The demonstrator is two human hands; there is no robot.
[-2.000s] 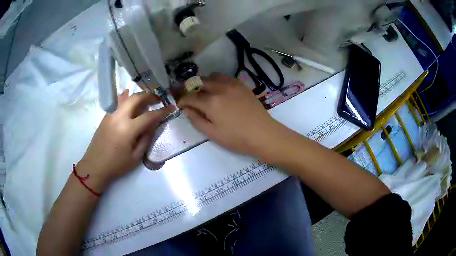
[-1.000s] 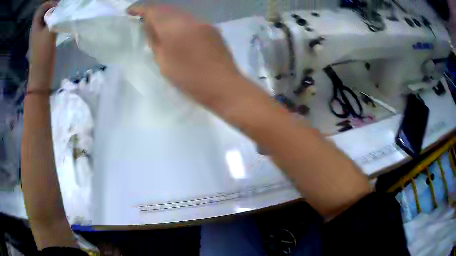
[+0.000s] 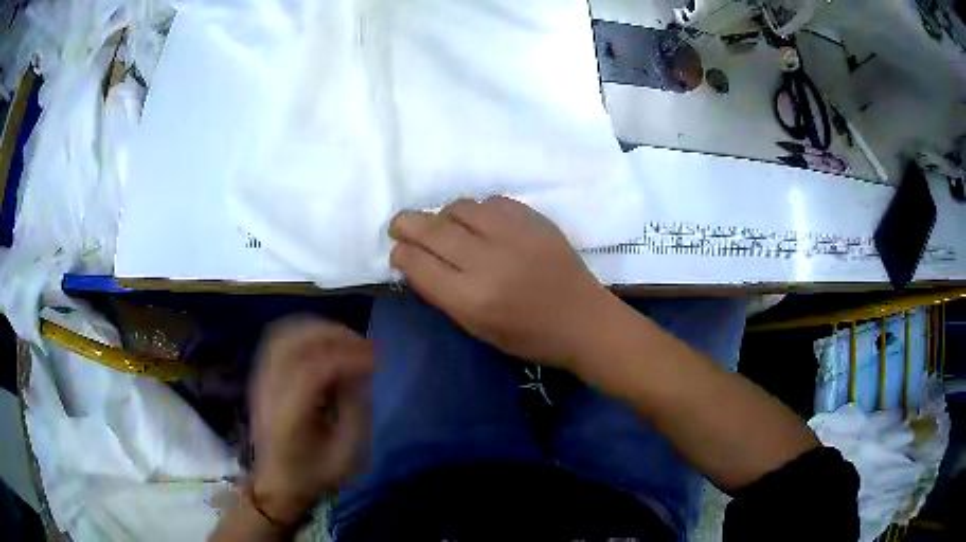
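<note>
A white fabric piece lies spread on the white sewing table, its near edge at the table's front edge. My right hand is on the near edge of the fabric, fingers closed on it. My left hand is blurred, off the table above my lap, left of my right hand. Its fingers are too blurred to tell whether they hold anything.
Black shears, pink-handled snips and a slim white stick lie at the upper right. A black phone lies at the right. White cloth heaps hang at the left. A yellow-railed cart stands at the lower right.
Both hands have left the machine's needle area and come to the table's front edge. The white fabric, lifted at the upper left a second ago, now lies spread in front of me.
</note>
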